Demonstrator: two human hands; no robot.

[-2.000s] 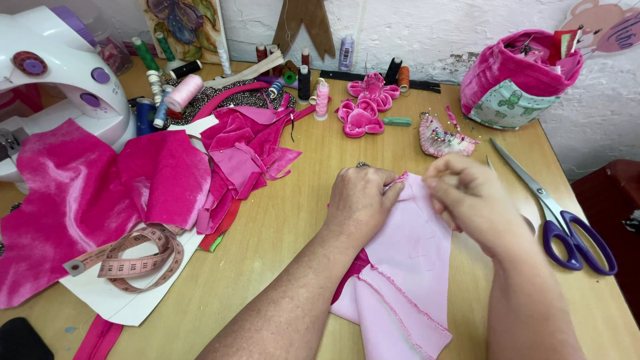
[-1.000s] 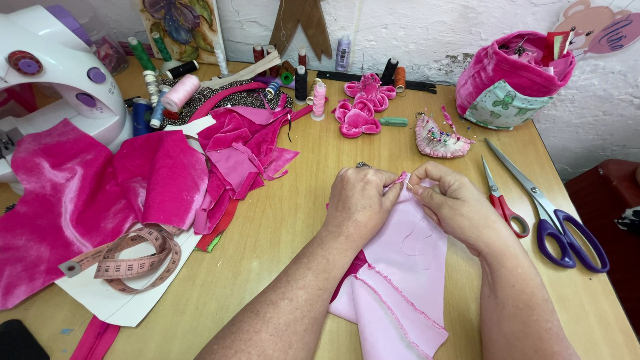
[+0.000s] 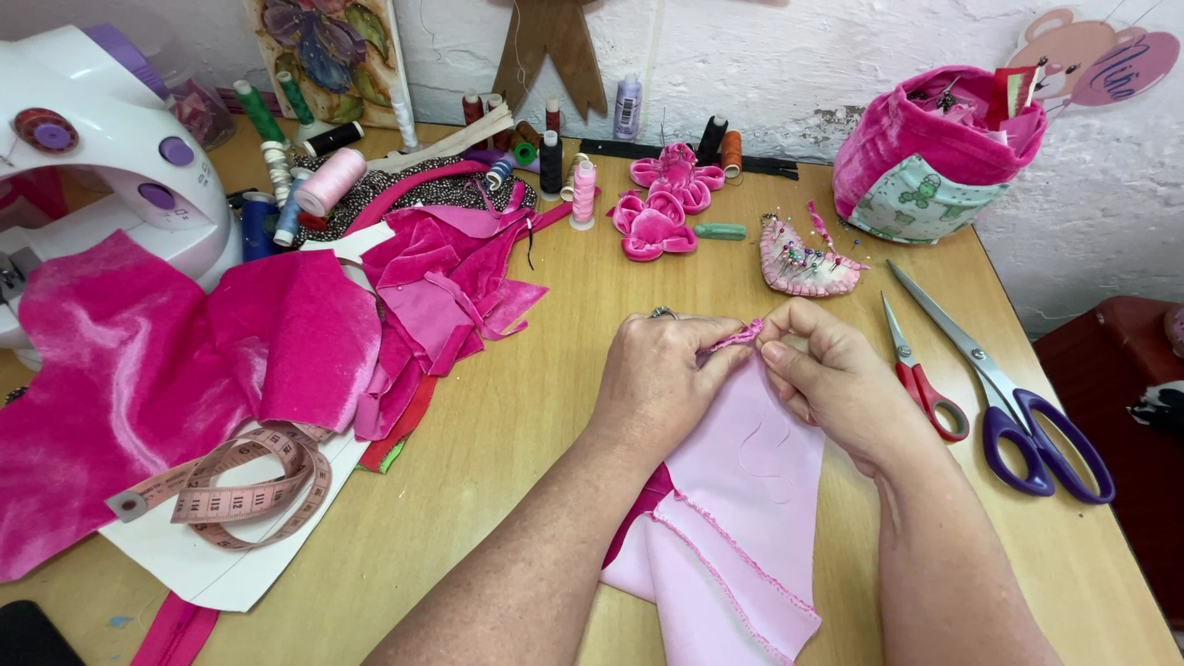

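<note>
My left hand (image 3: 661, 379) pinches the top edge of a pink fabric piece (image 3: 758, 472) between thumb and fingers, where a bright pink gathered seam shows. Right beside it, my right hand (image 3: 819, 375) has thumb and forefinger closed together at the same edge; a needle or thread in them is too small to make out. The fabric hangs down over the table, its pale side up, with stitched edges and a darker pink part under the left wrist. A loose thread lies on the pale side. Beyond the hands sits a pincushion (image 3: 803, 261) full of pins.
Right of the hands lie red-handled scissors (image 3: 916, 379) and purple-handled scissors (image 3: 1017, 407). A fabric basket (image 3: 934, 157) stands behind. Pink fabric flowers (image 3: 659, 222) and thread spools (image 3: 583, 192) are at the back. Velvet pieces (image 3: 305, 342), a tape measure (image 3: 250, 490) and a sewing machine (image 3: 111, 139) are left.
My right hand, a little apart from the fabric edge two seconds ago, has come in beside my left hand. The left hand keeps its hold. The red-handled scissors, largely hidden at first, are now in sight.
</note>
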